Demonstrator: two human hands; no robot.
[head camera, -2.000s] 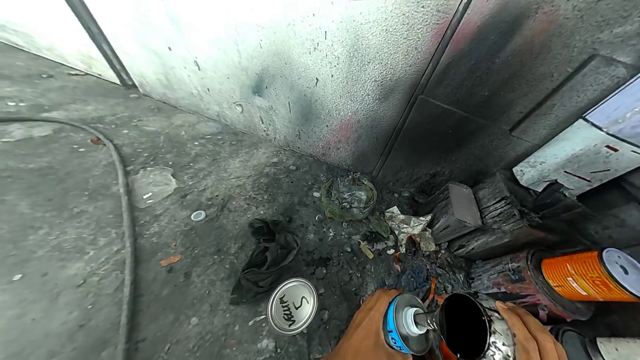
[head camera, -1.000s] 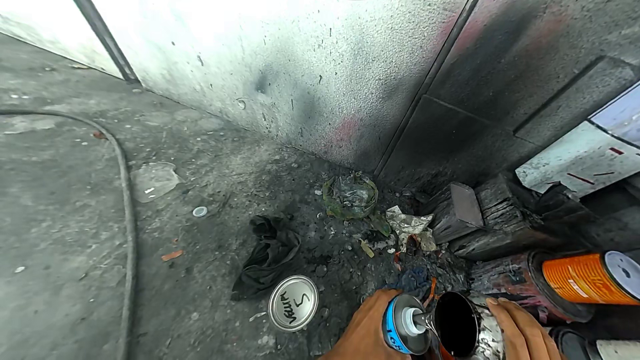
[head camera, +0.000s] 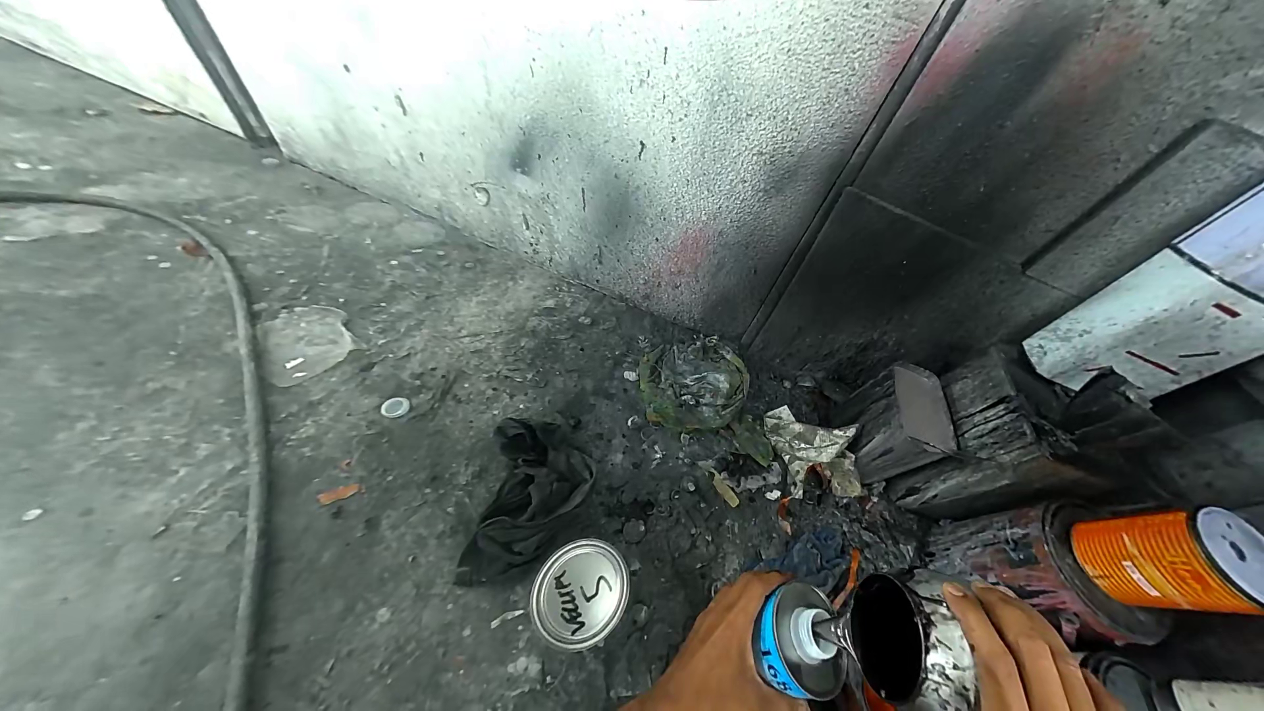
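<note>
My left hand (head camera: 726, 647) is wrapped around a metal bottle-like can (head camera: 795, 642) with a blue band and a white spout, tilted toward the right. Its spout meets the rim of an open metal can (head camera: 913, 637), dark inside and paint-stained outside, which my right hand (head camera: 1032, 642) grips from the right. Between spout and rim shows a clear or dark glossy strand; whether it is liquid I cannot tell. A round metal can lid (head camera: 580, 594) with handwriting lies on the floor left of my left hand, beside a dark crumpled cloth (head camera: 533, 494).
A hose (head camera: 252, 444) curves along the floor at left. Crumpled plastic (head camera: 696, 383) and a paper scrap (head camera: 812, 446) lie by the wall (head camera: 612, 128). Charred-looking wooden blocks (head camera: 973, 425) and an orange can (head camera: 1155, 561) crowd the right side.
</note>
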